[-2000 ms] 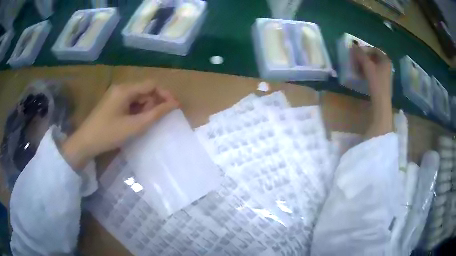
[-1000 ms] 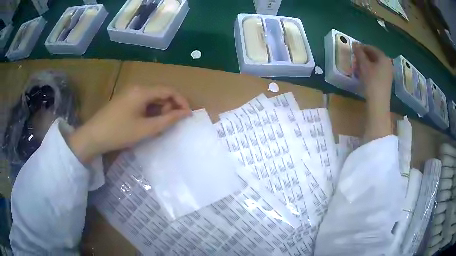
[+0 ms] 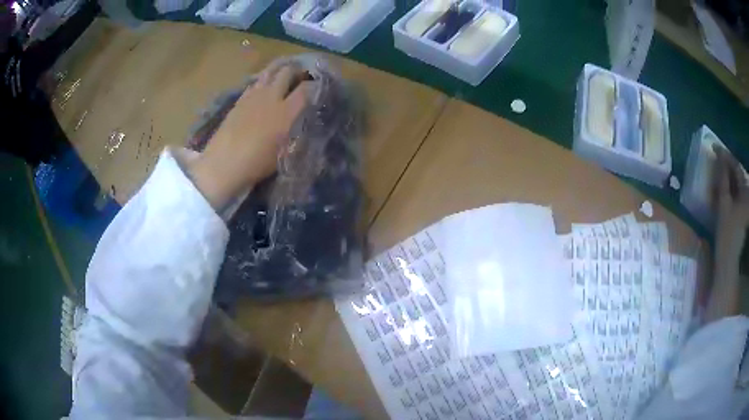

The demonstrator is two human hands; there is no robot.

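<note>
My left hand [image 3: 255, 131] is at the mouth of the clear plastic bag [image 3: 308, 221] full of black pieces; its fingertips are partly hidden inside, so I cannot tell if they hold anything. My right hand [image 3: 728, 193] is at the right edge, blurred, over a white tray [image 3: 700, 168]; its fingertips are unclear. A blank white label sheet [image 3: 509, 283] lies loose on spare printed label sheets [image 3: 620, 287]. A white tray [image 3: 626, 166] holds two cream units with a bluish-grey middle slot. Another tray [image 3: 460, 64] has a dark middle slot.
More trays [image 3: 337, 31] stand on the green belt [image 3: 542, 57] along the far side. Small white scraps [image 3: 518, 106] lie on the belt and near the table edge. An upright white card [image 3: 631, 37] stands behind the trays. A blue item [image 3: 78, 193] is at the left.
The view has turned left. My left hand has let go of the blank sheet and moved to the bag. My right hand is still at the tray, now at the picture's edge.
</note>
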